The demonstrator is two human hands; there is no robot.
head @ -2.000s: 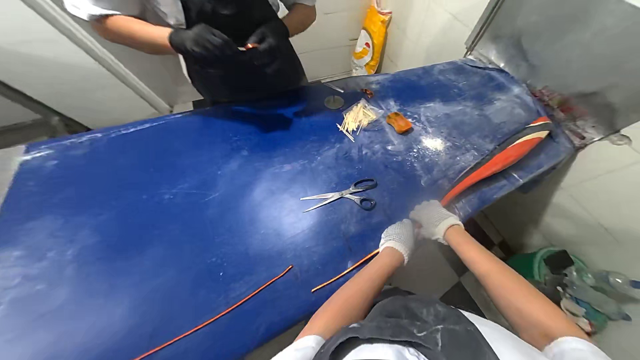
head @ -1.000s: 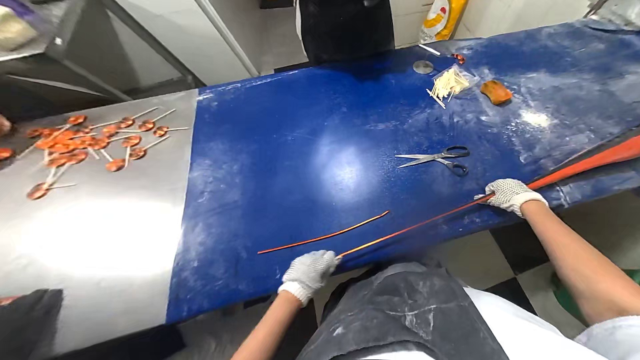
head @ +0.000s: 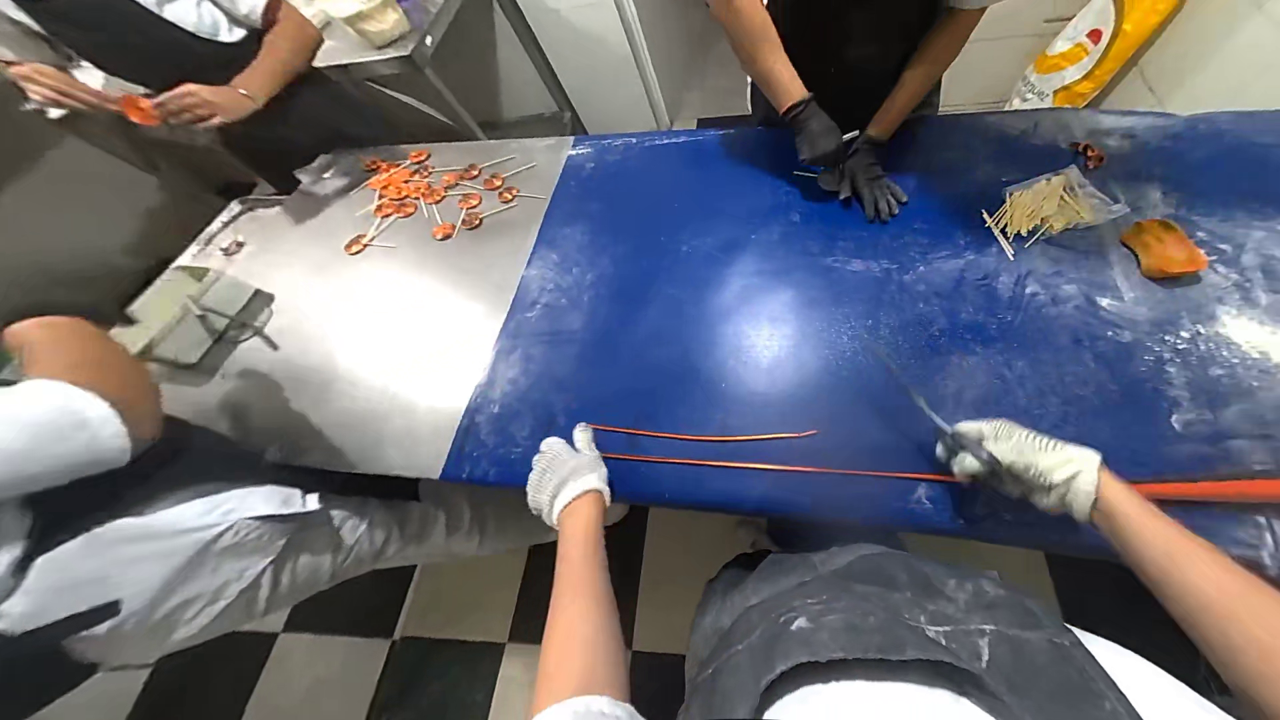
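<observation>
My left hand [head: 568, 475], in a white knitted glove, is at the blue table's near edge, at the left ends of two thin orange candy ropes. The nearer rope [head: 760, 466] runs right to a thicker orange candy strip [head: 1215, 490] beyond my right wrist. The farther rope [head: 700, 437] is short and ends loose on the table. My right hand [head: 1025, 465], gloved too, is closed on the dark handles of the scissors [head: 925, 405], whose blurred blades point away to the upper left. The hand hides part of the long rope.
Wrapped orange lollipops [head: 400, 190] lie on the steel table [head: 330, 400] at left. Sticks in a plastic bag [head: 1045, 205] and an orange candy lump [head: 1165, 248] are at the far right. A co-worker's black-gloved hands [head: 850, 170] rest at the far edge; other co-workers stand at left.
My right hand has taken up the scissors, which lay on the table. The long rope now reaches alongside the short one, my left hand at their ends. The view has swung left.
</observation>
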